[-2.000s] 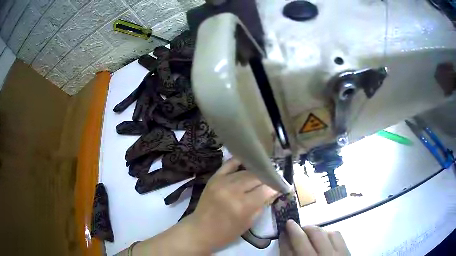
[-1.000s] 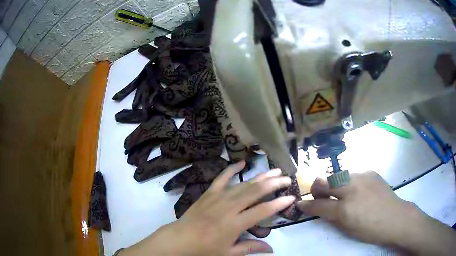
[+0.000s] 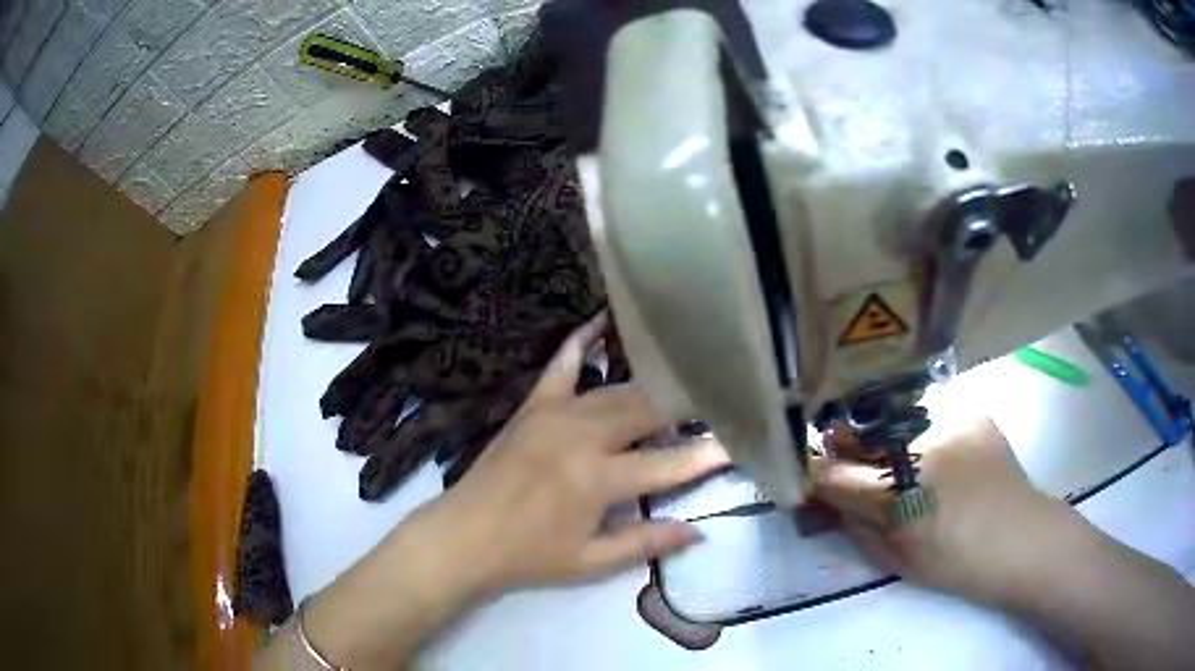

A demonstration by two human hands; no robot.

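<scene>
My left hand (image 3: 557, 488) lies palm down with fingers apart, left of the needle area. One finger reaches the heap of dark scroll-patterned pieces (image 3: 492, 282); others lie over the pale bed cover (image 3: 773, 574). I see nothing held in it. My right hand (image 3: 963, 511) is behind the thread tension knob (image 3: 912, 503), its fingertips close to the needle area. A small dark patch (image 3: 815, 522), possibly fabric, shows beside those fingertips; whether they grip it is hidden. The cream-white sewing machine head (image 3: 675, 249) covers the needle and presser foot.
A single dark piece (image 3: 262, 551) lies by the orange-brown table edge (image 3: 236, 393). Blue-handled snips (image 3: 1144, 387) and a green tool (image 3: 1051, 366) lie right of the machine head. A yellow-black screwdriver (image 3: 349, 59) is by the white brick-pattern wall (image 3: 197, 92). Brown cardboard (image 3: 98, 393) stands left.
The fabric between my hands no longer shows there, baring the bed cover. My left hand moved up and left to the heap, whose near pieces are bunched further back. My right fingertips moved toward the needle.
</scene>
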